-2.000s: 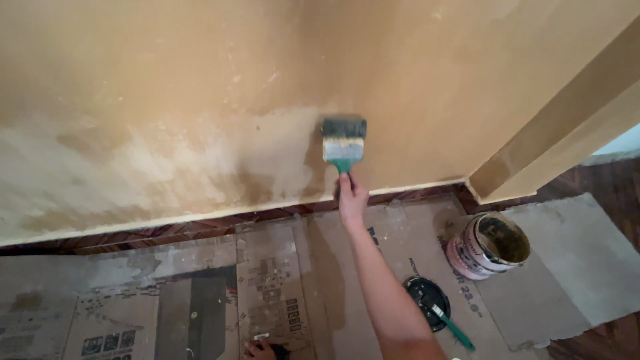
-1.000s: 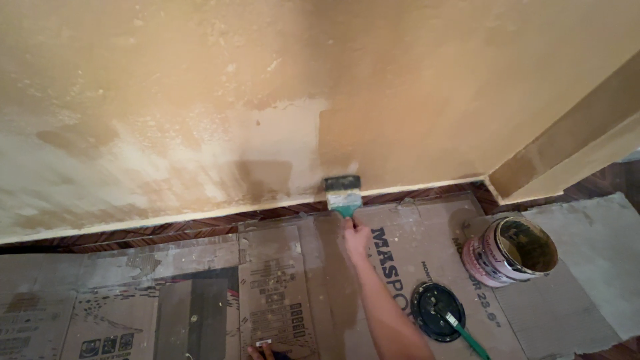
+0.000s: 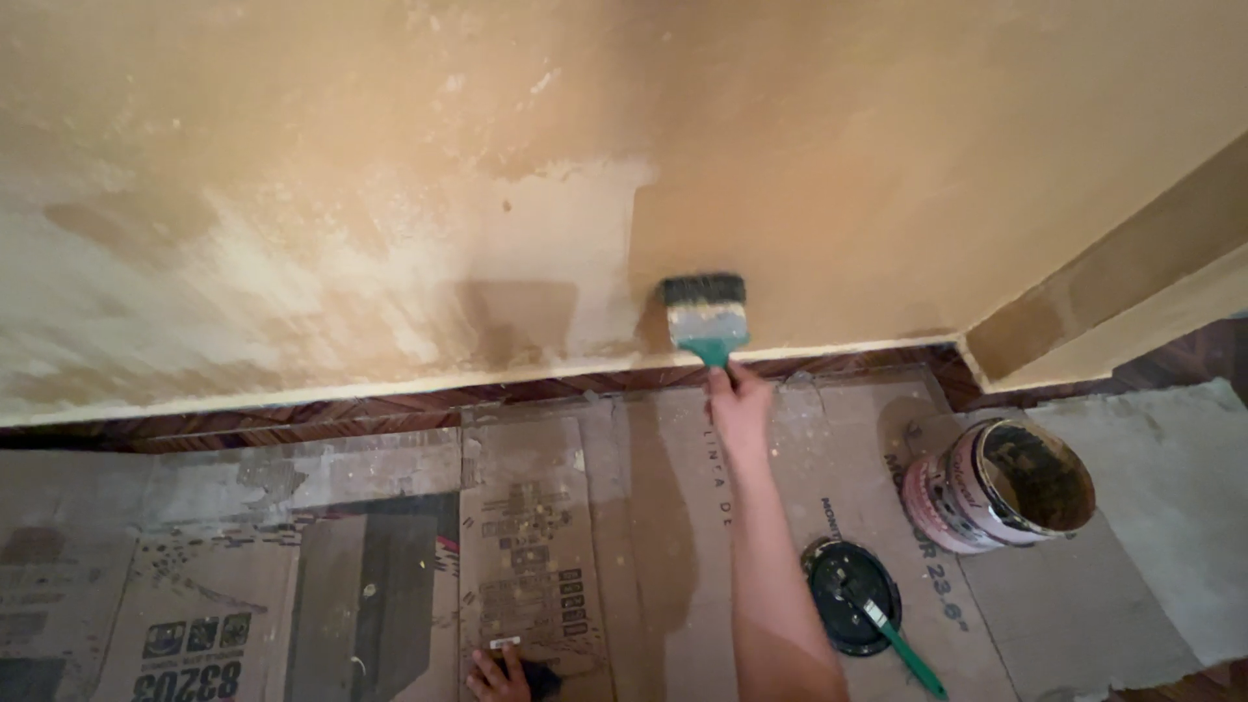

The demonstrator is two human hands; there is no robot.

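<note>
My right hand [image 3: 739,409] grips the green handle of a wide paintbrush [image 3: 709,317], its dark bristles against the lower part of the wall [image 3: 829,224]. Darker, fresh-looking ochre paint lies around and right of the brush; a paler patch lies to its left. At the bottom edge, my left hand [image 3: 500,676] rests low over the cardboard, fingers apart, near a small whitish object [image 3: 505,643]; whether it touches that object is unclear. A paint bucket [image 3: 999,487] stands at the right. A smaller green-handled brush [image 3: 905,648] lies across a round black lid [image 3: 851,595].
Flattened cardboard sheets [image 3: 663,565] cover the floor along the wall. A strip of dark wood parquet [image 3: 292,414] shows between them and the wall. At the right, a wall corner [image 3: 985,375] juts out beside a pale, paint-marked sheet [image 3: 1150,468].
The brush in my right hand has moved down the wall to its bottom edge, then back up a little. The ochre area with a sharp left edge shows more plainly than two seconds ago.
</note>
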